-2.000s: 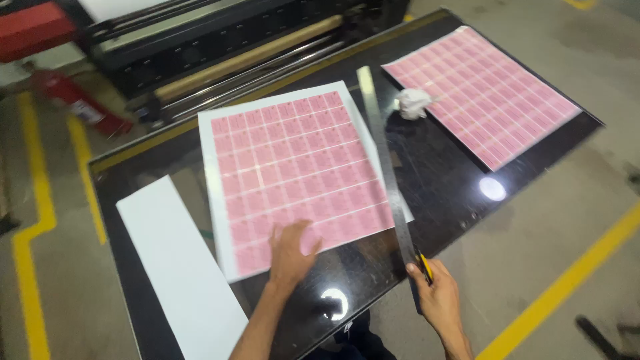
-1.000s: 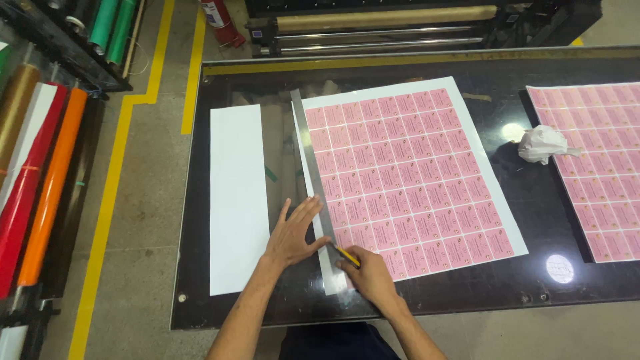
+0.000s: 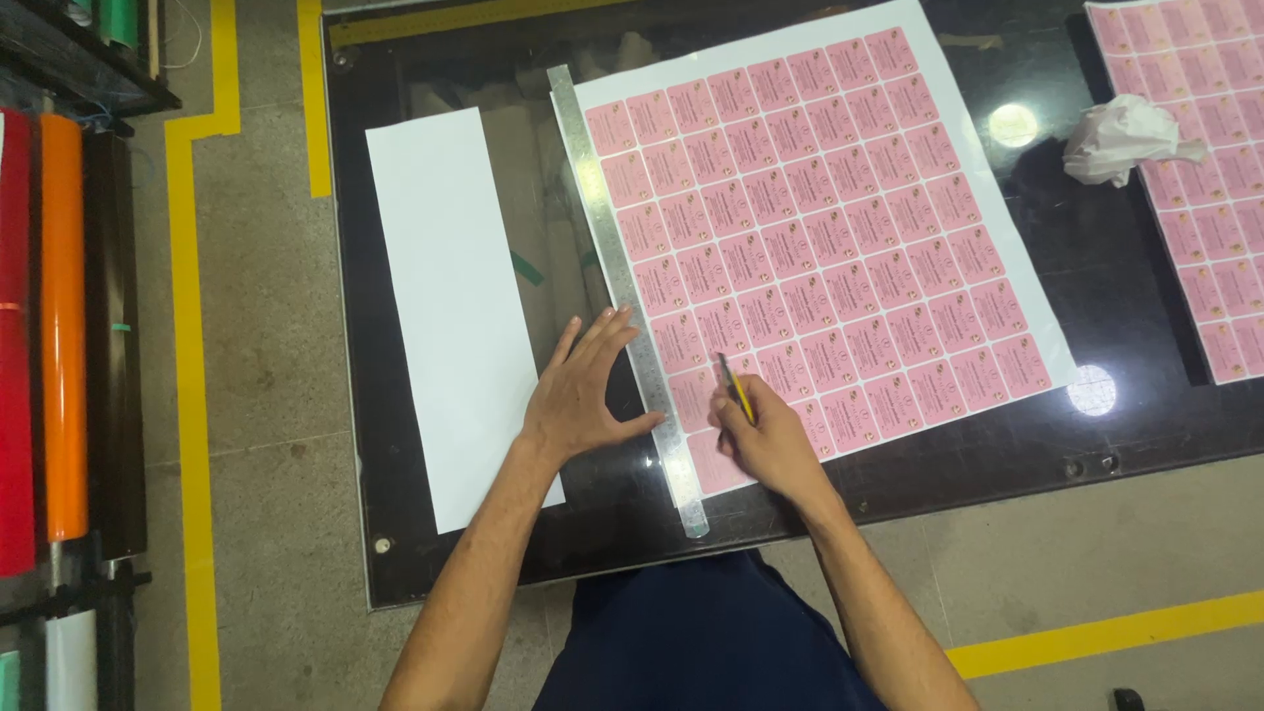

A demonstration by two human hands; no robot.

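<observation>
A white sheet printed with rows of pink labels (image 3: 790,217) lies on the black glossy table (image 3: 612,553). Along its left margin runs a long metal ruler (image 3: 608,237). My left hand (image 3: 583,390) is spread, with its fingertips and thumb on the ruler's lower half. My right hand (image 3: 775,439) holds a slim yellow-and-black utility knife (image 3: 739,390) over the lower left labels, just right of the ruler. Whether the knife's tip touches the sheet I cannot tell. A blank white paper strip (image 3: 454,316) lies to the left of my left hand.
A crumpled white wad (image 3: 1121,138) sits at the right, against a second sheet of pink labels (image 3: 1220,197). Rolls of coloured material, one of them orange (image 3: 64,326), stand on a rack at the far left. Yellow lines (image 3: 193,395) mark the floor.
The ruler, at the printed sheet's right side two seconds ago, now lies along its left margin. My left hand went from the sheet to the ruler. Since one second ago, the knife has moved off the ruler.
</observation>
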